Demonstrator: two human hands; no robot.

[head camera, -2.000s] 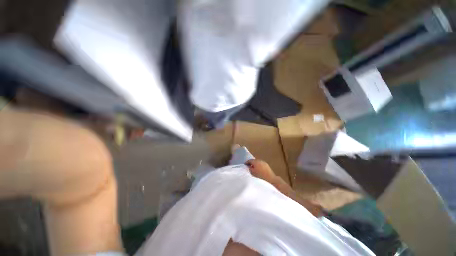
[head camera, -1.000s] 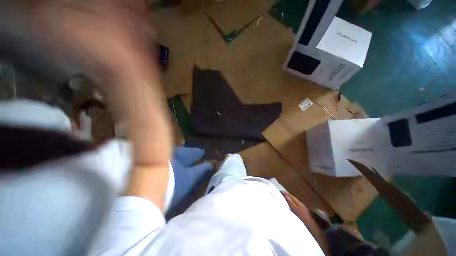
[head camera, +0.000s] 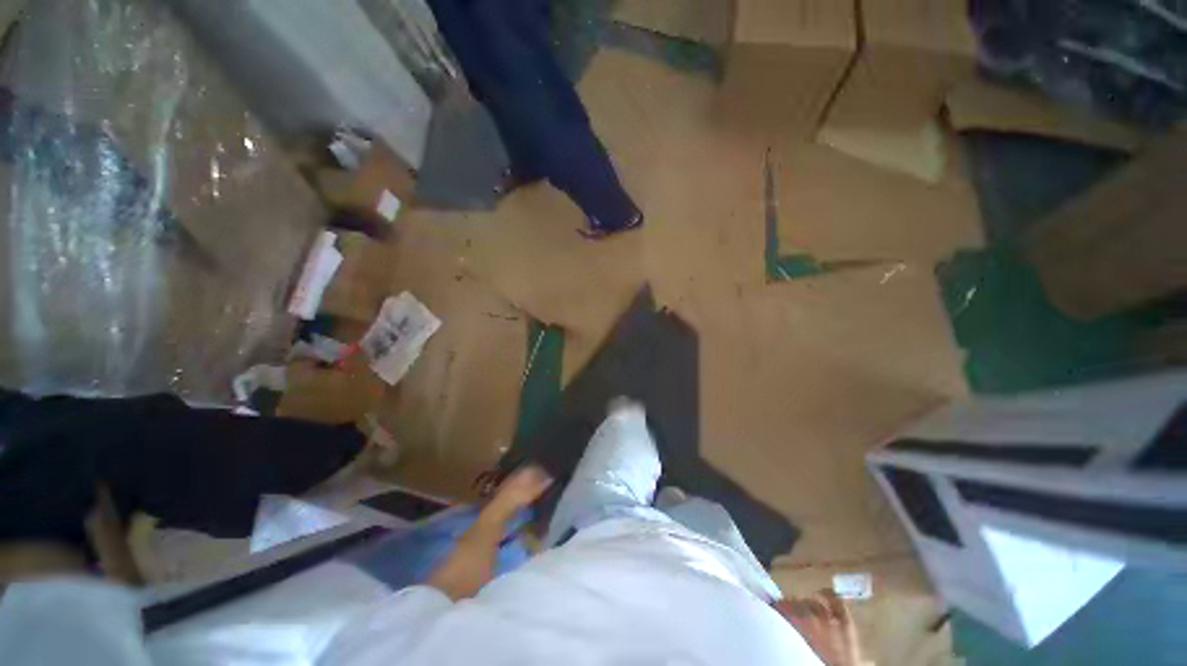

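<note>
My left hand (head camera: pixel 518 493) is low in front of me, left of my leg, beside blue cloth (head camera: pixel 423 546). It is small and blurred, and I cannot tell whether it holds anything. My right hand (head camera: pixel 823 627) is at the bottom edge, right of my white clothing, partly cut off; its grip is unclear. A white printed carton with black panels (head camera: pixel 916 505) stands at the right. Another printed carton (head camera: pixel 306 562) lies slanting at the lower left, partly behind a blurred arm and sleeve.
A dark floor mat (head camera: pixel 651 377) lies under my feet on flattened brown cardboard (head camera: pixel 846 325). A person's dark-trousered leg (head camera: pixel 547 111) stands ahead. Film-wrapped goods (head camera: pixel 143 221) are at the left, with dark cloth (head camera: pixel 169 455) below. Paper scraps (head camera: pixel 400 337) and brown cartons (head camera: pixel 788 59) lie around.
The view has swung, showing wrapped goods and a leg. The large blurred arm at the left is gone from the upper picture. My left hand now shows low by my leg.
</note>
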